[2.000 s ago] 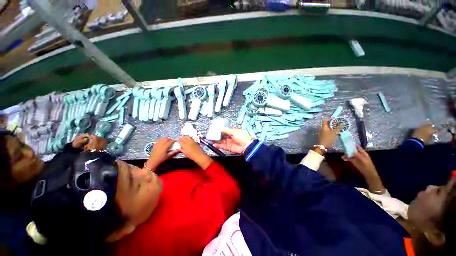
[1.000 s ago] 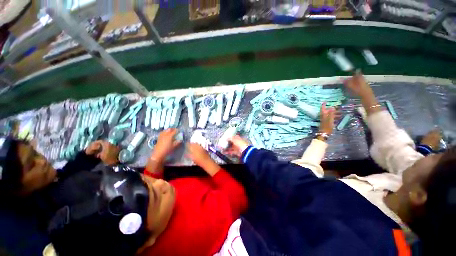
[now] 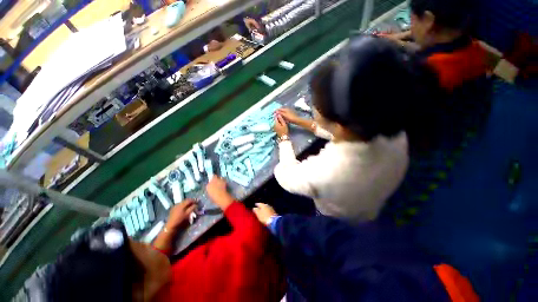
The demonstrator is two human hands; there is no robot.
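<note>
Pale mint mini fans [image 3: 242, 140] lie in a loose pile on the silver-covered bench, with more fans [image 3: 137, 213] in rows to the left. My right hand [image 3: 263, 212], in a navy sleeve, is small and blurred beside the bench's near edge, below the pile. Its fingers look partly apart and no object shows in it. My left hand is out of view.
A person in red [image 3: 221, 256] works at the lower left, and a person in a white top [image 3: 354, 174] handles something at the bench. Another person sits beyond. A green belt [image 3: 194, 121] runs behind, carrying two fans.
The view has swung towards the right and tilted. My right hand held a fan over the bench earlier; now it is back at the near edge with no fan visible.
</note>
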